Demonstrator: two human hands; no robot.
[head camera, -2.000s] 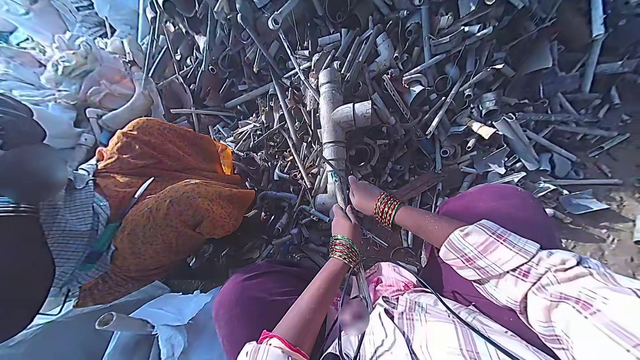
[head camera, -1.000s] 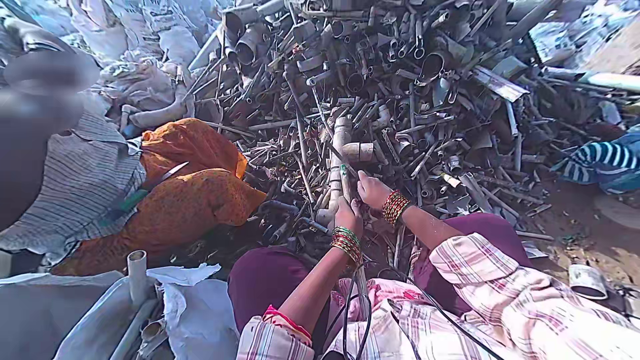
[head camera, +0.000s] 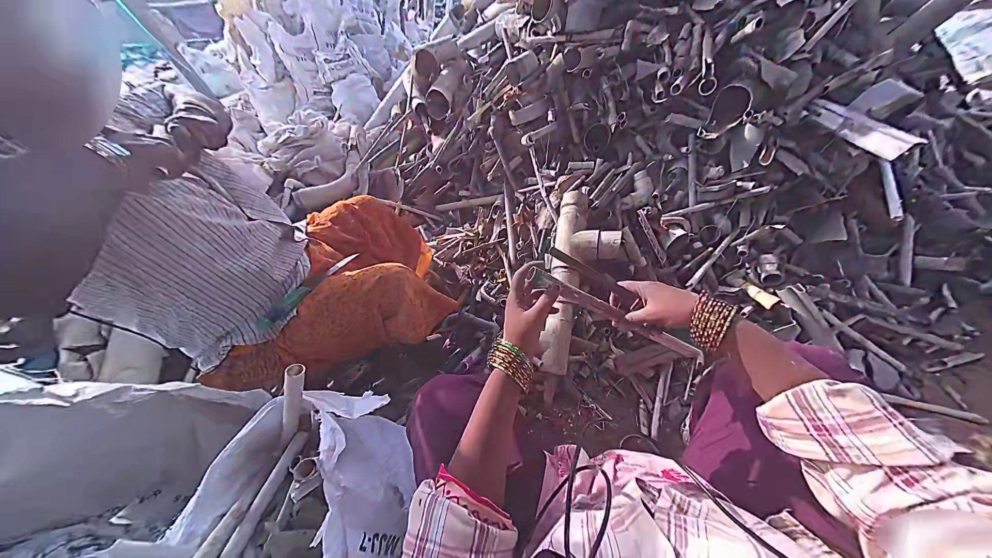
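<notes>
In front of me, my right hand (head camera: 657, 304) grips long, narrow split pieces (head camera: 620, 310), likely plastic pipe. My left hand (head camera: 531, 306) is at their far left end, fingers curled around or against it; whether it grips is hard to tell. Below and behind the hands a dirty pale pipe with a tee fitting (head camera: 568, 225) lies on the scrap, its branch pointing right. Bangles are on both wrists. A heap of broken pipes and fittings (head camera: 620, 139) spreads beyond.
At left a person in a striped cloth (head camera: 201, 263) and orange cloth (head camera: 364, 310) sits close by, a blade-like thing (head camera: 333, 267) near the lap. An open white sack (head camera: 372, 473) with pipe pieces (head camera: 293, 399) stands at lower left. White sacks (head camera: 287, 62) lie behind.
My hands were close together on long thin pieces; now they are apart, with the pieces slanting between them. The view has shifted, showing more of the heap and the open sack.
</notes>
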